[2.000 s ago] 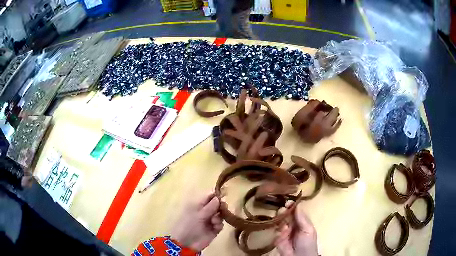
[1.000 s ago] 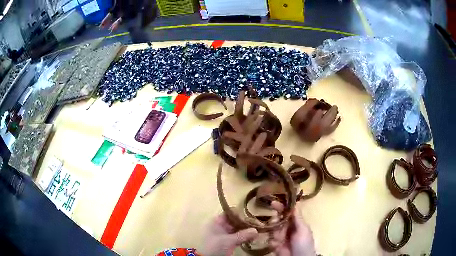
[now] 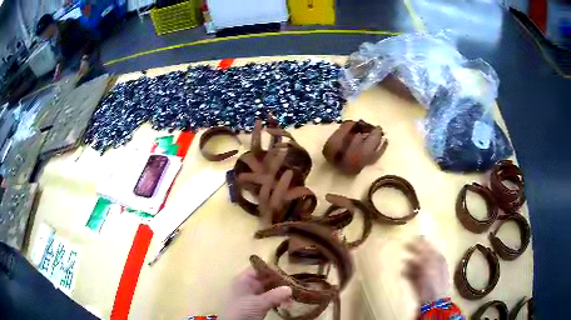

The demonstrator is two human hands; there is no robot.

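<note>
My left hand (image 3: 250, 299) pinches a brown curved strap (image 3: 335, 250) near its lower end, low in front of me. The strap is open, its two ends apart at the left. My right hand (image 3: 429, 270) is off the strap, to its right, and blurred; whether it holds anything is unclear. Behind the held strap lies a tangled pile of brown straps (image 3: 275, 181). Loose loops lie partly hidden under the held strap. A nested strap coil (image 3: 393, 200) lies right of the pile, and an upright strap bundle (image 3: 355, 147) stands behind that coil.
Several strap coils (image 3: 477, 272) lie along the right edge. Clear plastic bags (image 3: 466, 134) are at the far right. Small dark metal pieces (image 3: 219, 94) cover the far edge. A phone (image 3: 151, 176), papers and a pen (image 3: 164, 245) lie left. A person (image 3: 75, 47) is beyond the table's far left.
My right hand has let go of the strap and moved right. The strap has opened wider in my left hand. The view has turned right, showing more coils and the person at far left.
</note>
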